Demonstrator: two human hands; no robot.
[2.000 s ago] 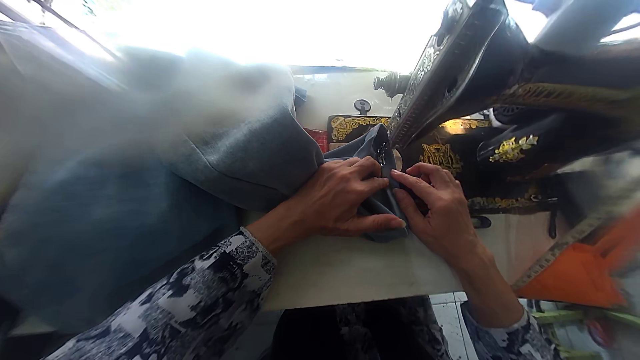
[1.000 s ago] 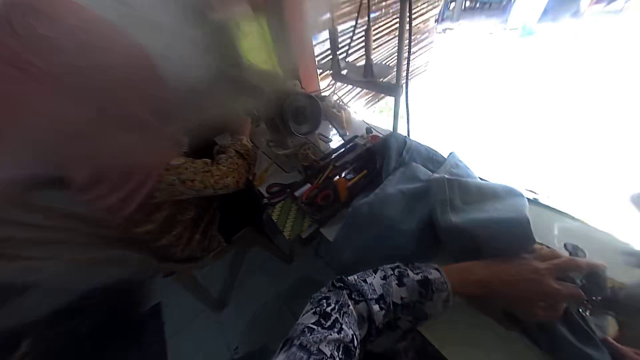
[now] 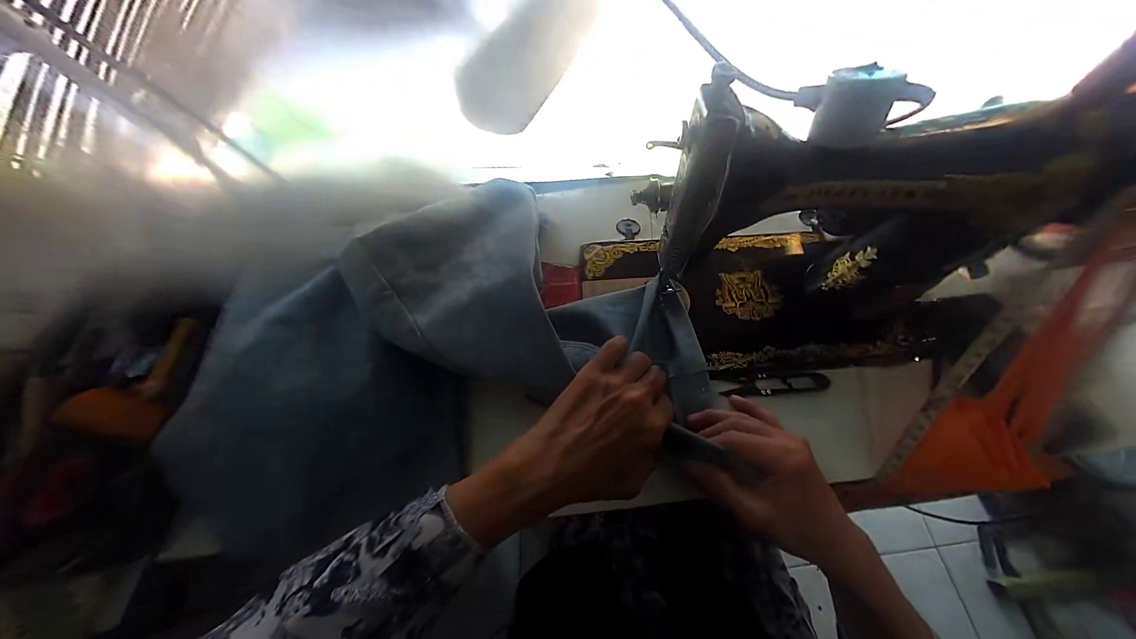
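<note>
A blue-grey denim garment lies across the left of the sewing table, and a strip of it runs under the needle area of a black sewing machine with gold decoration. My left hand grips the denim just in front of the machine's bed. Close by on the right, my right hand holds a folded edge of the same cloth between thumb and fingers. Small thread snips lie on the table beyond my right hand. The fingertips of my left hand are partly hidden.
An orange cloth and a measuring tape hang at the table's right. A pale cup-like container sits on the machine's arm. Something red lies left of the bed. Blurred items, one with an orange part, are at the far left.
Both hands are now lower and farther from the needle than two seconds ago, with more denim showing between them and the machine. The view swung left and came back.
</note>
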